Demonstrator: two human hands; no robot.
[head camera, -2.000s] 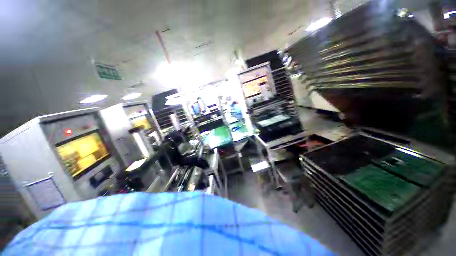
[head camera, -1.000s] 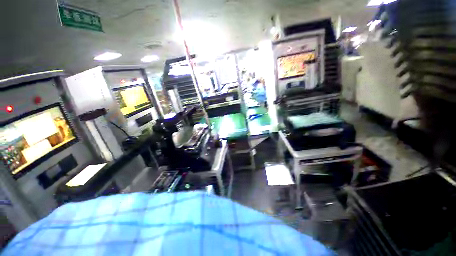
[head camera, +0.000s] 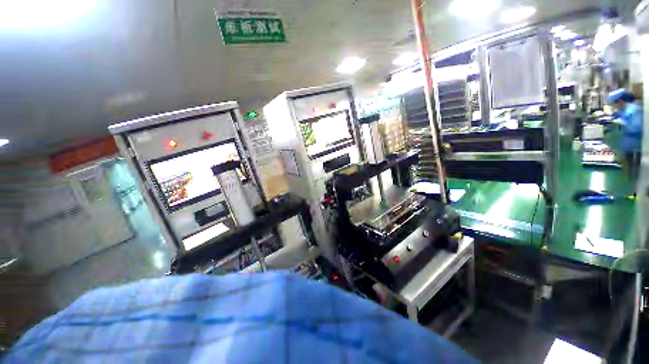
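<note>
Neither of my hands is in the picture; blue checked cloth fills the bottom edge. A black press-type test fixture (head camera: 398, 238) stands on a pale metal stand (head camera: 445, 274) in front, with round buttons and a red light on its front. A second test fixture (head camera: 249, 238) stands to its left, partly hidden by the cloth. Behind them are two pale-grey test cabinets (head camera: 185, 140) with lit screens and red lamps; the second test cabinet (head camera: 280, 114) is further right. Whether boards lie in the fixtures is too blurred to tell.
A green-topped bench (head camera: 502, 206) runs at the right, with a white sheet (head camera: 599, 245) and an aluminium frame (head camera: 551, 142). An orange-red pole (head camera: 429, 92) rises before it. A person in blue (head camera: 628, 124) is at the far right. Another white sheet (head camera: 571, 353) shows at the bottom right.
The view has swung left and closer to the test fixtures. The tray rack and the right-hand test cabinet have left the picture; the green bench shows more fully.
</note>
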